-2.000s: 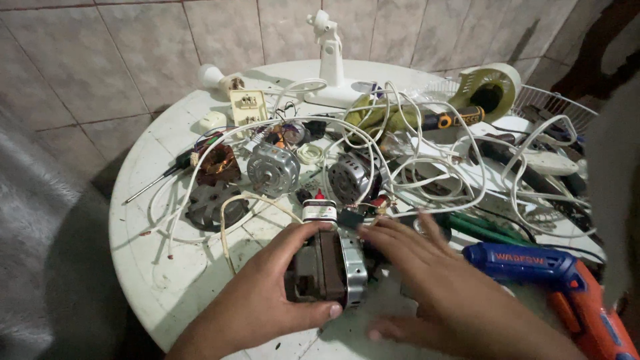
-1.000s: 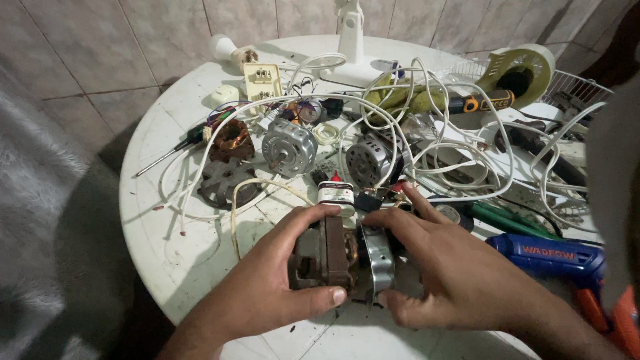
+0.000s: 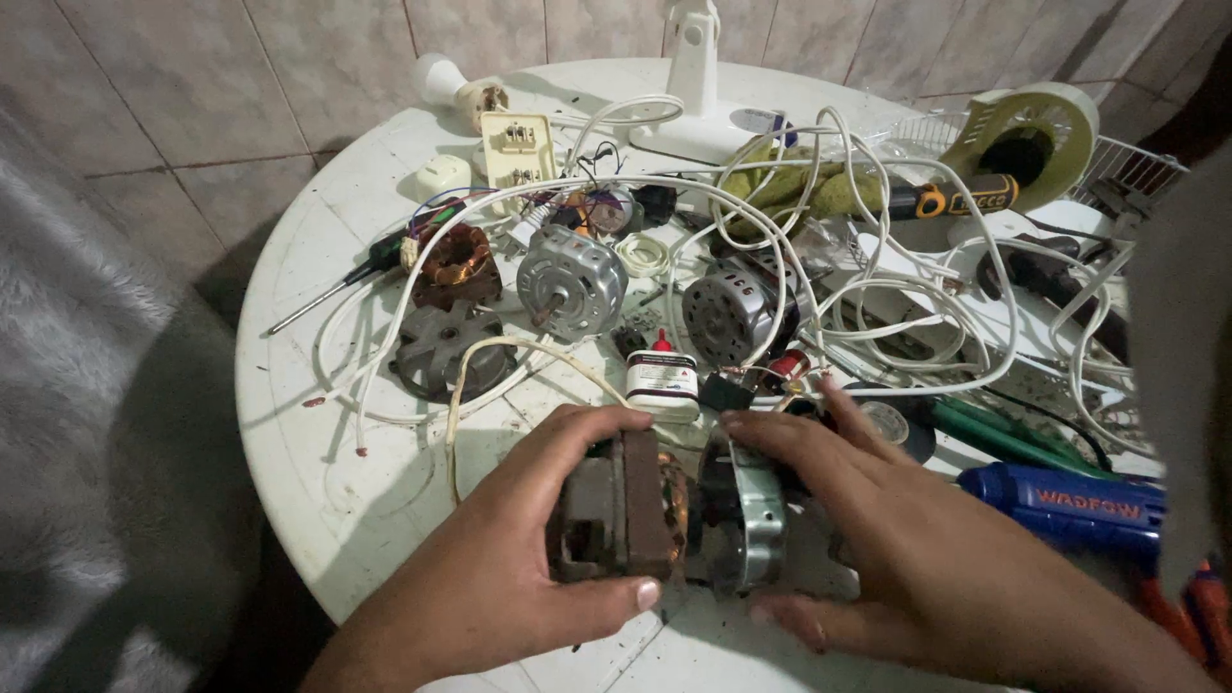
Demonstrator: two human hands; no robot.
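Observation:
My left hand (image 3: 539, 539) grips an electric motor's stator (image 3: 647, 510) with a brown laminated core and copper windings, and a grey housing on its left side. My right hand (image 3: 866, 520) is at a silvery metal motor end cover (image 3: 756, 515), fingers at its top and thumb near its lower edge. A gap shows between cover and windings. Just beyond stands a small white bottle with a red tip (image 3: 662, 383). Farther off lie two silvery motors (image 3: 571, 282), (image 3: 736, 313), a bare copper-wound stator (image 3: 457, 265) and a dark metal end cover (image 3: 452, 354).
White cable (image 3: 924, 385) loops over the round white table (image 3: 289, 385). A screwdriver (image 3: 322, 298) lies at the left. A blue power tool (image 3: 1068, 505) sits at the right, a white stand base (image 3: 683, 140) at the back, and a light bulb (image 3: 440, 79) back left.
The metal cover and the stator, close together two seconds ago, now stand apart with copper windings showing between them. My right hand has come round the cover.

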